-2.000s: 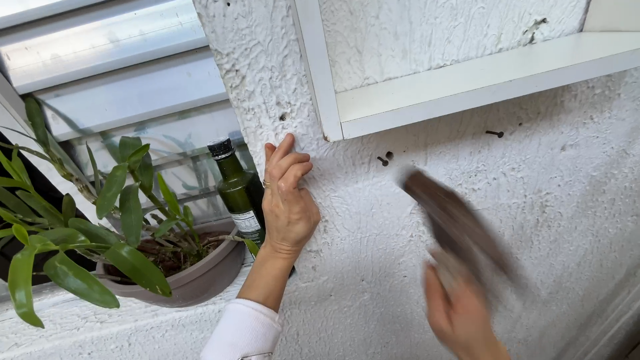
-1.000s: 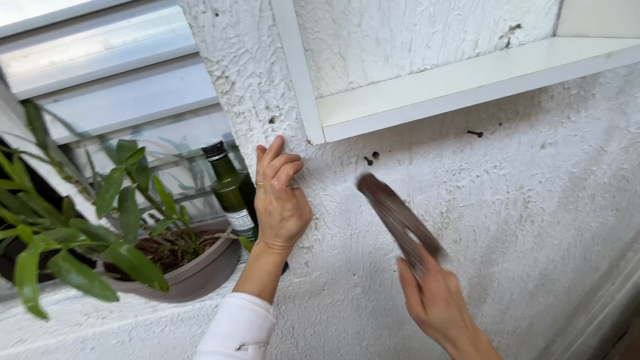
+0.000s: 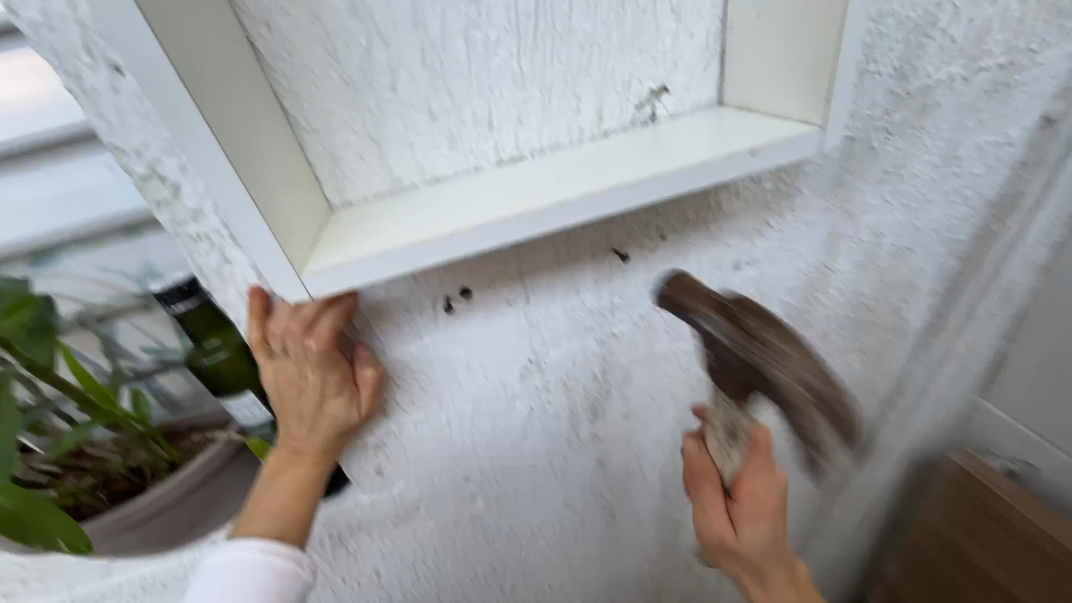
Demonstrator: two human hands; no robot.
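Note:
My left hand point(image 3: 314, 368) rests against the rough white wall point(image 3: 502, 469), its fingertips at the lower left corner of a white box-shaped shelf frame point(image 3: 536, 205). My right hand point(image 3: 741, 494) grips the handle of a claw hammer point(image 3: 754, 352), whose rusty brown head is blurred. The hammer is below the right part of the frame. One nail or screw point(image 3: 621, 255) sticks out of the wall under the frame's lower board, to the left of and above the hammer face. Another point(image 3: 449, 304) sits further left, beside a dark hole point(image 3: 466, 293).
At the left, a potted plant point(image 3: 159, 494) with long green leaves stands by a louvered window point(image 3: 67, 176). A dark green glass bottle point(image 3: 222, 356) is between the pot and my left hand. A brown wooden surface point(image 3: 980, 536) is at the lower right.
My left hand has moved from the wall beside the frame to the frame's lower left corner. The hammer, still in my right hand, is now nearer the right-hand nail or screw. The view has shifted.

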